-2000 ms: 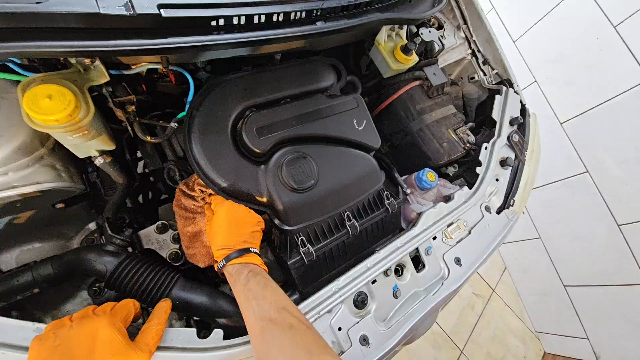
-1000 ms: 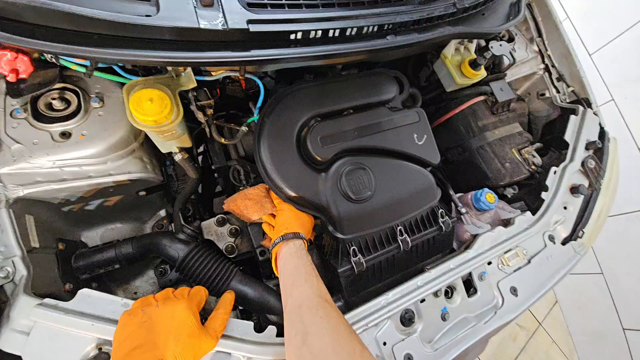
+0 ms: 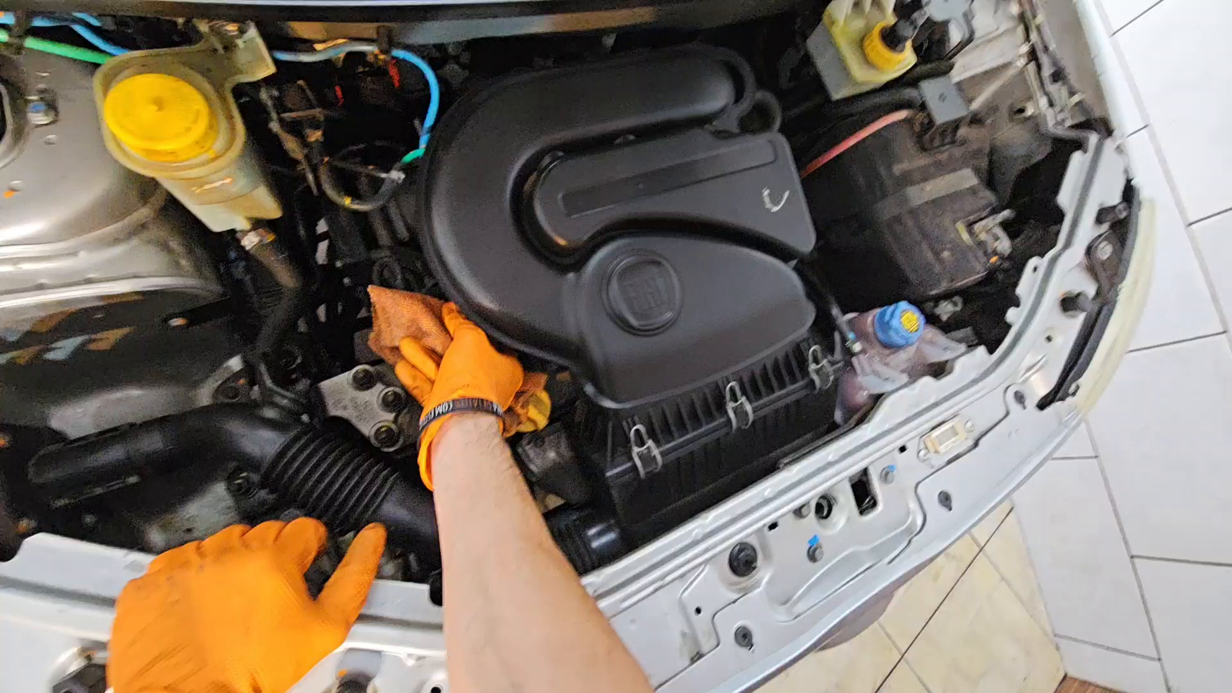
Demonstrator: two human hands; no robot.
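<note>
In an orange glove, my right hand [image 3: 467,371] grips an orange-brown cloth [image 3: 406,322] beside the left edge of the black plastic air filter cover [image 3: 635,231]. Part of the cloth shows under the palm; the fingertips are partly hidden. My left hand [image 3: 236,602], gloved alike, rests on the silver front crossmember [image 3: 58,577] with thumb and fingers apart and holds nothing. Just above it runs the ribbed black intake hose [image 3: 332,476]. A metal mount bracket with several bolts [image 3: 364,397] lies left of my right wrist.
A reservoir with a yellow cap [image 3: 159,115] stands at upper left, near blue and green lines. At right are a battery [image 3: 900,212], a blue-capped washer fluid neck [image 3: 898,325] and a yellow-capped reservoir [image 3: 884,46]. Metal clips [image 3: 739,406] line the filter housing. Tiled floor [image 3: 1165,423] lies beyond.
The cloth, bunched beside my right hand two seconds ago, now shows on both sides of it. My left hand stays at the front edge. The view has shifted and come closer.
</note>
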